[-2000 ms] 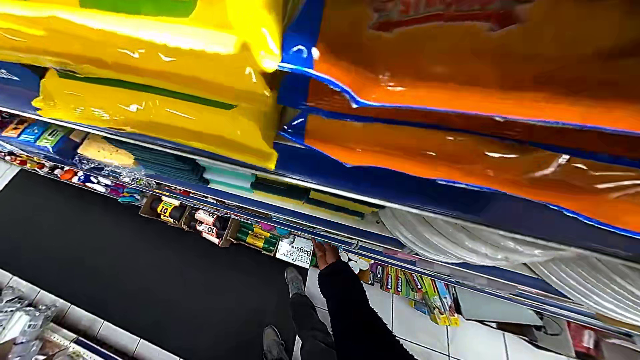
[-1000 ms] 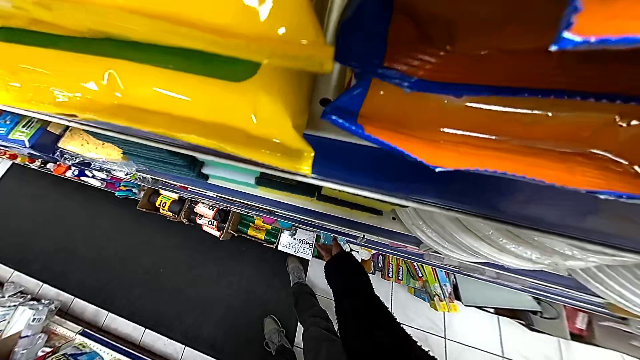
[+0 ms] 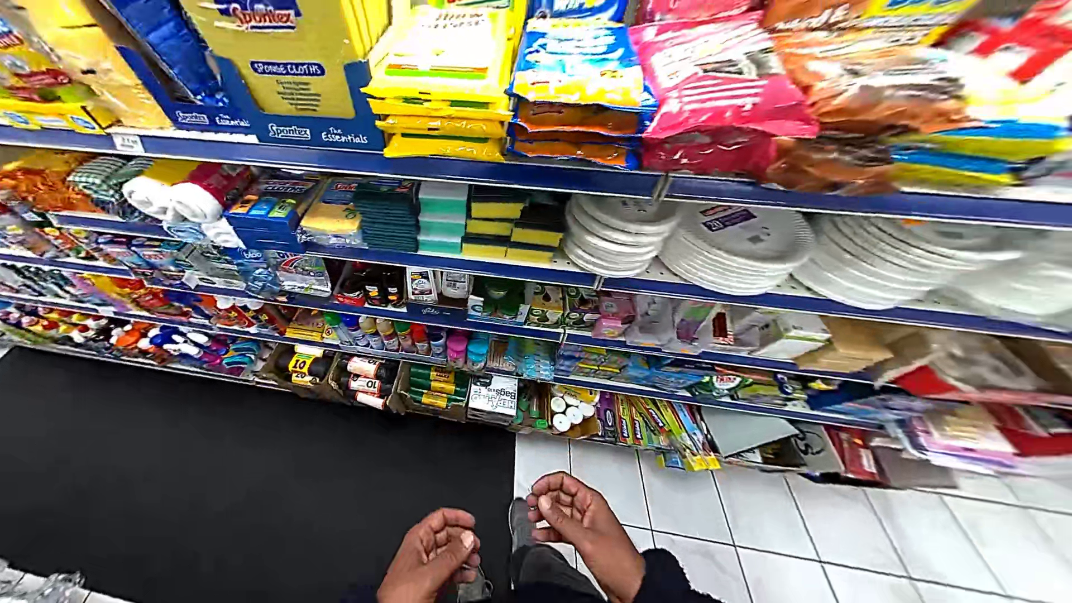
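My left hand [image 3: 434, 554] is low in the view, over the edge of the black mat [image 3: 251, 486], with fingers curled and nothing seen in it. To its right, my right hand [image 3: 578, 523] hangs in front of the white floor tiles [image 3: 804, 536], fingers bent and apart, holding nothing visible. Neither hand touches the shelves. Nearest above the hands, on the bottom shelf, stand a white box of bags [image 3: 492, 395], a carton of white-ended rolls [image 3: 572, 414] and rolls of bin bags [image 3: 435, 385].
Blue-edged shelves [image 3: 469, 174] cross the view. They hold yellow cloth packs [image 3: 444, 84], orange-and-blue packs [image 3: 578, 84], sponges [image 3: 511, 226], stacked white plates [image 3: 737, 243] and boxed toothbrush-like packs [image 3: 662, 423]. Plastic-wrapped goods [image 3: 42, 586] show at the lower left corner.
My right hand was at the bottom shelf by the white box; it is now away from it. My left hand has come into view. The view has swung back to show more shelves.
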